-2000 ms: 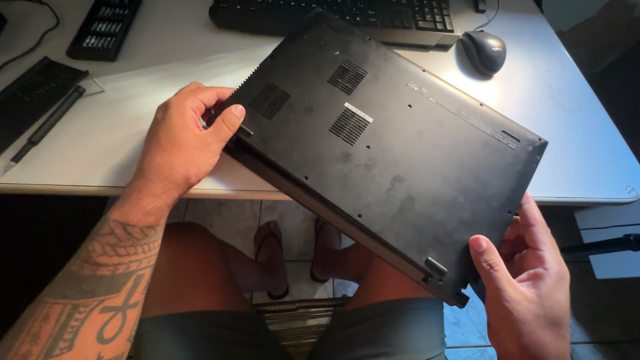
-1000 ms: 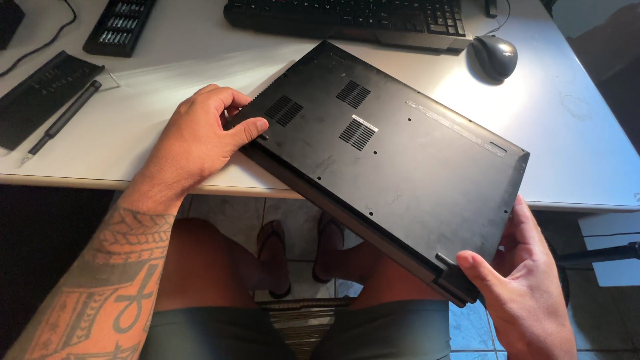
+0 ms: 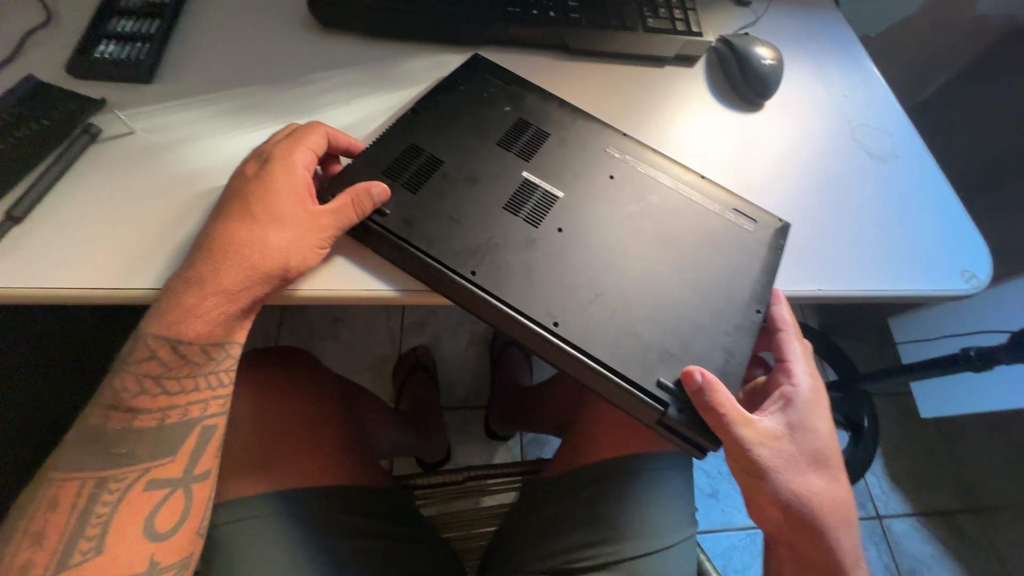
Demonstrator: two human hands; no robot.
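A closed black laptop (image 3: pixel 624 256) is turned with its underside up, showing vent grilles, screw holes and a printed strip. It lies at a slant over the front edge of the white desk, its near right corner out over my lap. My left hand (image 3: pixel 280 208) grips its left corner, the thumb on the bottom cover and the fingers at the far side. At the near right corner my right hand (image 3: pixel 784 424) holds it, thumb beside the hinge and fingers partly hidden under the edge.
On the white desk (image 3: pixel 240 264) are a black keyboard (image 3: pixel 520 28), a black mouse (image 3: pixel 748 68), a case of driver bits (image 3: pixel 128 40), a pen-shaped screwdriver (image 3: pixel 56 172) and a dark flat piece (image 3: pixel 36 116) at the left. A black stand (image 3: pixel 920 368) is at the lower right, beyond the desk edge.
Both hands keep their hold on the laptop. Its far end has come down toward the desk since the earliest frame, and its underside appears less tilted.
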